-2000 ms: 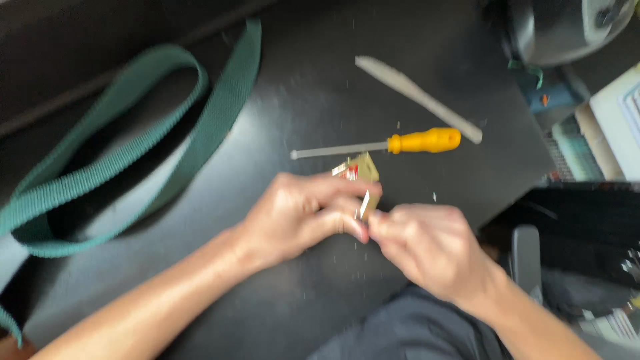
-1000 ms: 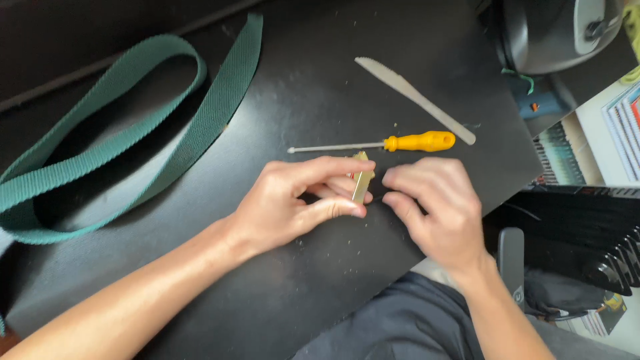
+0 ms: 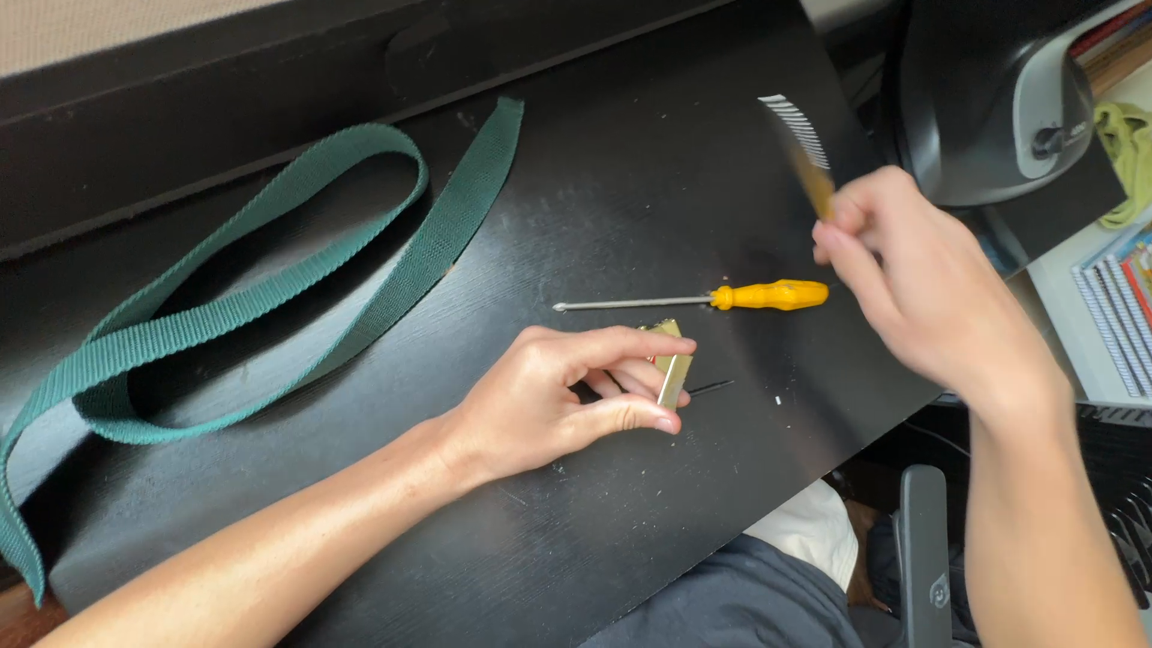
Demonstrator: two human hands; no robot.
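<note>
Between the thumb and fingers of my left hand [image 3: 585, 387] is a small brass-coloured metal piece [image 3: 675, 369], perhaps a buckle, with a bit of red at its side. A thin dark pointed thing [image 3: 711, 388] sticks out behind those fingers. My right hand [image 3: 918, 279] pinches one end of a knife [image 3: 808, 157], whose blade is blurred and points up and away. Just beyond my left hand lies a screwdriver with a yellow handle [image 3: 772, 295]. Green webbing strap [image 3: 261, 310] lies looped to the left of my left hand.
A black and grey appliance [image 3: 999, 108] with a knob stands at the upper right. Spiral notebooks [image 3: 1111, 315] lie below it. An armrest [image 3: 924, 549] is near the table's front right edge. Small light crumbs are scattered on the black table [image 3: 630, 504].
My right hand has moved from beside my left hand to the upper right and taken hold of the knife, which lay on the table before. My left hand still holds the brass-coloured piece.
</note>
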